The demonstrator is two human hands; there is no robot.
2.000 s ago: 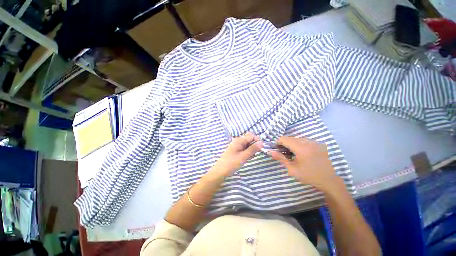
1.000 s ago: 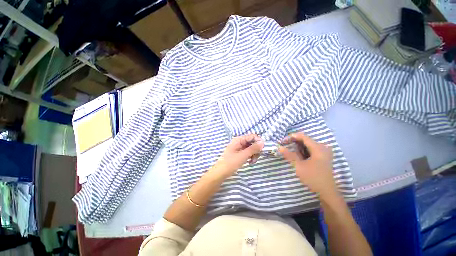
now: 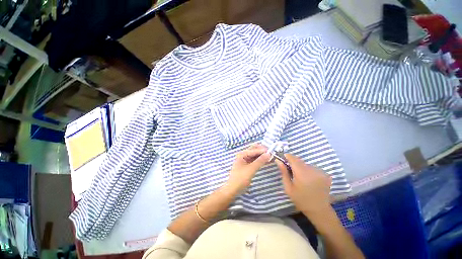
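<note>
A white and grey-blue striped top (image 3: pixel 202 91) lies spread on the pale table (image 3: pixel 364 134). One sleeve is folded in across the body, and its end, the cuff (image 3: pixel 274 145), is bunched at my fingertips. My left hand (image 3: pixel 248 164) pinches the cuff between thumb and fingers. My right hand (image 3: pixel 307 183) is close beside it, closed around a small dark metal tool, likely thread snips (image 3: pixel 284 163), with the tip at the cuff. The fingers partly hide the tool. Single threads are too fine to see.
A striped piece stretches right of the top. A black phone (image 3: pixel 394 24) rests on stacked pads at the far right. Papers with a yellow card (image 3: pixel 87 145) lie at left. A measuring tape (image 3: pixel 377 175) runs along the near edge. Blue bins (image 3: pixel 377 222) stand below right.
My right hand has moved back in to the cuff, and the tool's tip now points at it. The cuff is raised and bunched more at the fingertips. The view has shifted slightly.
</note>
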